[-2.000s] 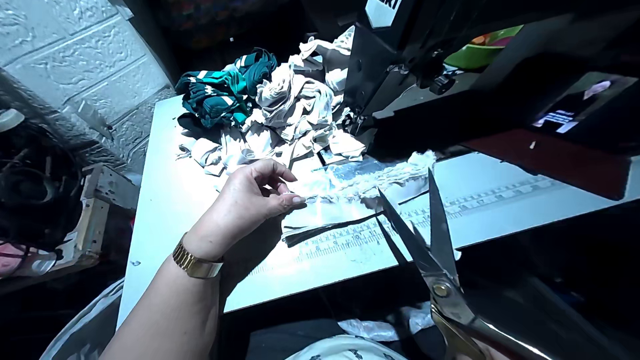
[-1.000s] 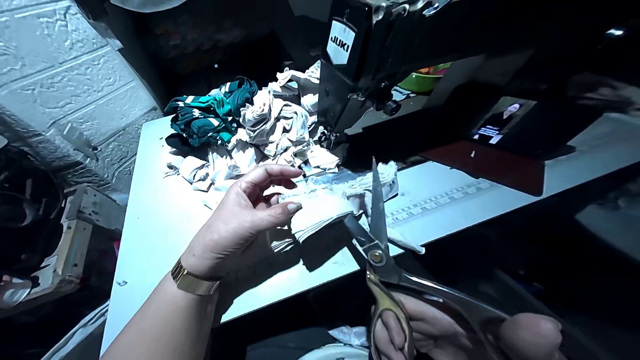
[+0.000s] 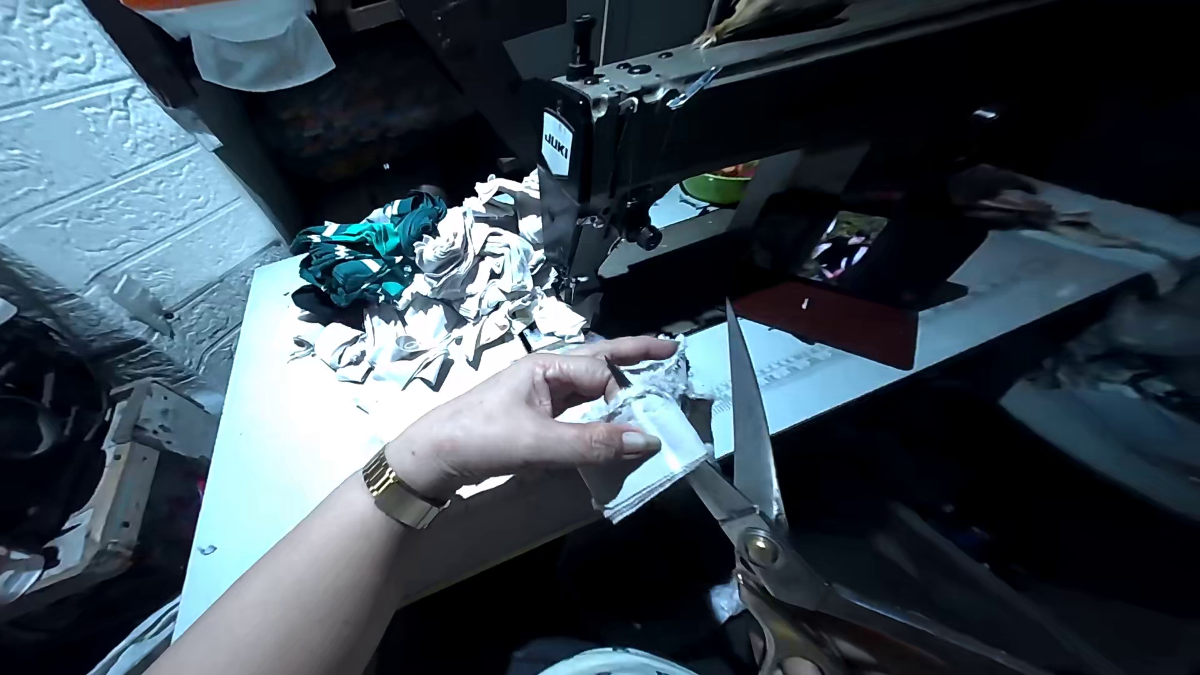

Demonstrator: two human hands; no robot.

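Between the thumb and fingers of my left hand is a folded stack of white fabric pieces with frayed edges, near the front edge of the table. Metal fabric scissors are spread, their lower blade reaching behind the stack and the upper blade pointing up beside it. My right hand is at the scissors' handles; only a small part of it shows at the bottom edge. A gold-coloured wristwatch is on my left wrist.
A black Juki sewing machine stands behind the hands. White fabric scraps and teal striped fabric lie heaped left of it. A phone in a dark red cover leans at the right. A wooden crate stands at the left.
My left hand has lifted the white stack off the table, and the scissors' blade is now against it. The view has shifted, showing more of the sewing machine.
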